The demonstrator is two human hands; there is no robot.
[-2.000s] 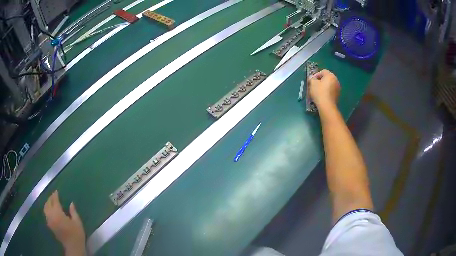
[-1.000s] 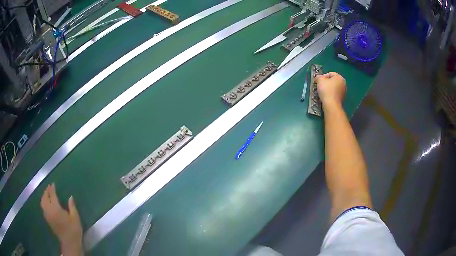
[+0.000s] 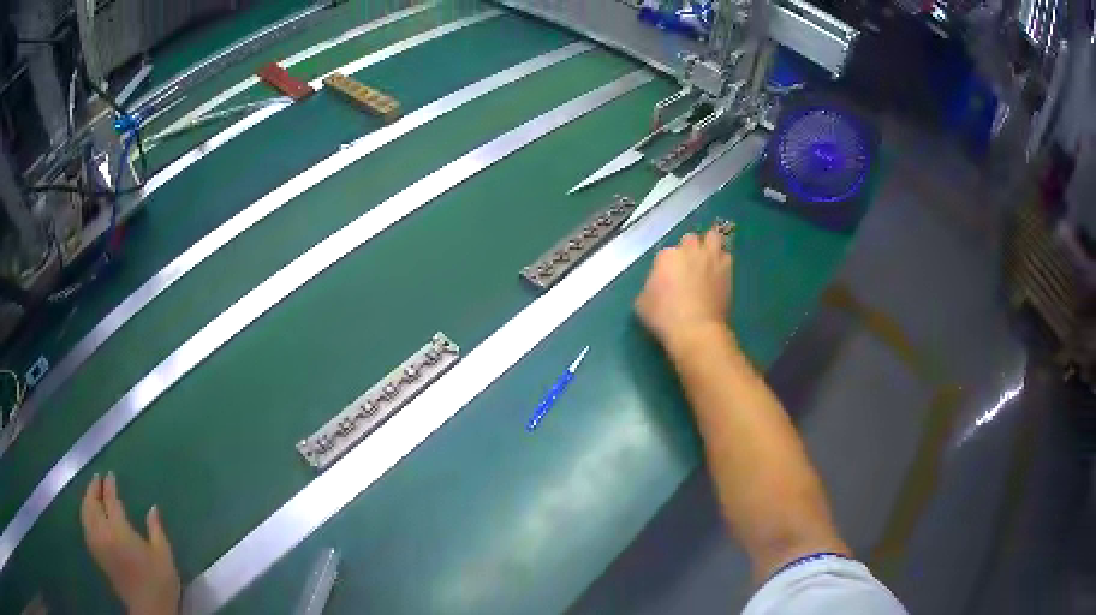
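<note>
My right hand (image 3: 688, 286) is closed at the right of the silver strip. The end of a grey fixture bar (image 3: 725, 226) shows past its fingertips; the rest is hidden under the hand. My left hand (image 3: 130, 547) is at the lower left, fingers apart, empty, cut off by the bottom edge. One fixture bar (image 3: 380, 402) with a row of small notched cavities lies along the strip's upper edge near the centre left. Another fixture bar (image 3: 578, 243) lies further along the same edge. A blue pen or knife (image 3: 558, 389) lies below the strip.
Silver strips (image 3: 397, 430) cross the green surface. A blue fan (image 3: 822, 156) and metal equipment (image 3: 718, 78) with pointed pieces stand at the upper right. A brass-coloured block (image 3: 361, 95) and a red block (image 3: 285, 81) lie at the back. A clear bar (image 3: 317, 583) lies at the bottom.
The view has shifted. My right hand has moved left and towards me relative to the fan, and now covers most of the fixture bar. The thin tool beside that bar no longer shows.
</note>
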